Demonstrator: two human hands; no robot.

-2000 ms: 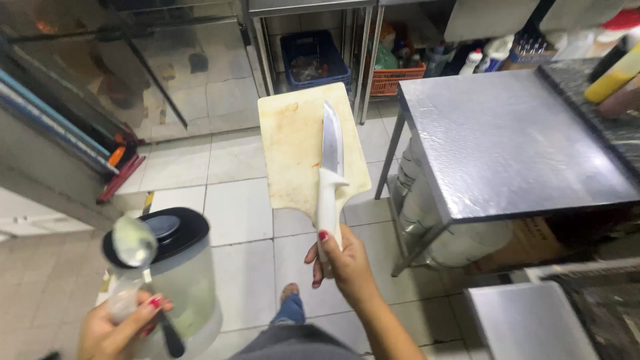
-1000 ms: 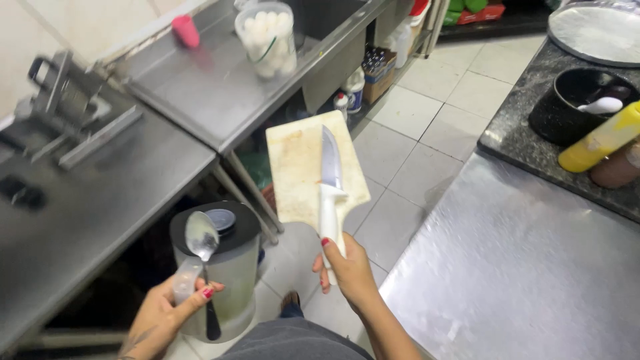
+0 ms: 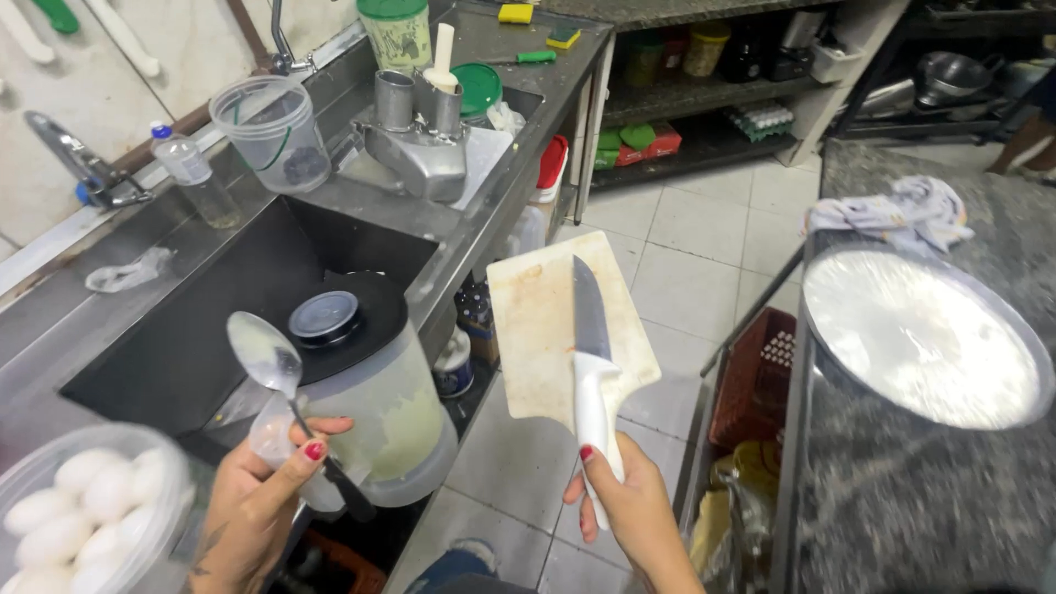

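Note:
My left hand [image 3: 268, 487] grips the handle of a blender jar [image 3: 375, 412] with a black lid, together with a metal spoon [image 3: 264, 351] that has a dark handle. Pale residue coats the jar's inside and the spoon's bowl. With my right hand [image 3: 623, 495] I hold a stained white cutting board [image 3: 536, 330] by its narrow end, and a white-handled kitchen knife [image 3: 591, 318] lies along it, my thumb on its handle. The blade points away from me. Board and jar are apart, the jar being over the near edge of the sink [image 3: 206, 305].
A bucket of eggs [image 3: 91, 511] stands at lower left. Behind the sink are a plastic bottle [image 3: 194, 177], a clear bucket [image 3: 268, 136] and a metal food-processor part [image 3: 421, 148]. On the right, a granite counter [image 3: 907, 495] holds a large round pan [image 3: 924, 334] and a cloth [image 3: 899, 214]. Tiled floor [image 3: 685, 280] runs between.
The view has swung and moved along to the sink. Both hands keep their hold on the jar with spoon and on the board with knife.

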